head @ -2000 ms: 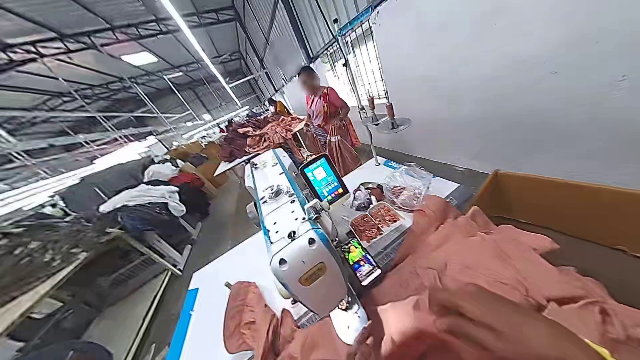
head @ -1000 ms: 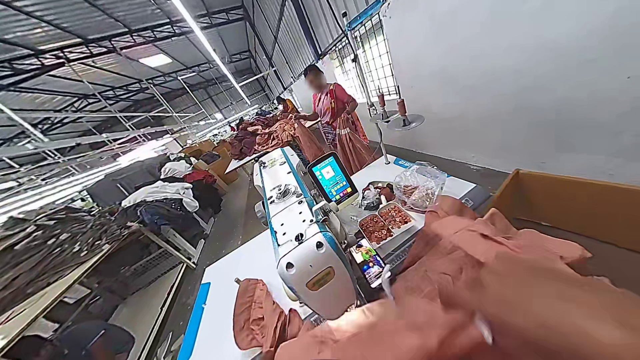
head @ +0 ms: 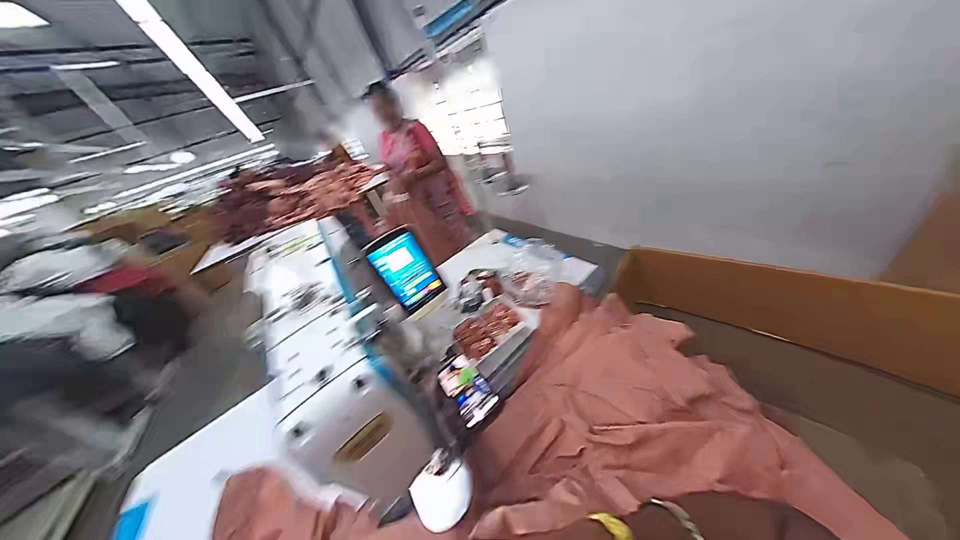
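Salmon-coloured fabric (head: 615, 420) lies in folds beside and in front of a white industrial sewing machine (head: 352, 442), spilling toward the lower right. Part of it also shows at the left of the machine's sewing end. At the bottom edge, the wrist of my right hand (head: 645, 523), with a yellow bangle and a metallic one, is against the fabric; the fingers are cut off or hidden, so its grip cannot be told. My left hand is out of view. A phone (head: 469, 391) with a lit screen rests beside the machine, below a lit control panel (head: 405, 270).
A tray of small reddish pieces (head: 487, 330) and a clear plastic bag (head: 536, 266) sit behind the phone. A cardboard box (head: 787, 307) stands at right. Beyond the machine, a person (head: 420, 172) stands near heaped garments (head: 300, 195). Dark and white cloth is piled at left.
My right hand has moved down, leaving mostly its wrist at the bottom edge. More of the fabric is uncovered. The view has swung, with blur.
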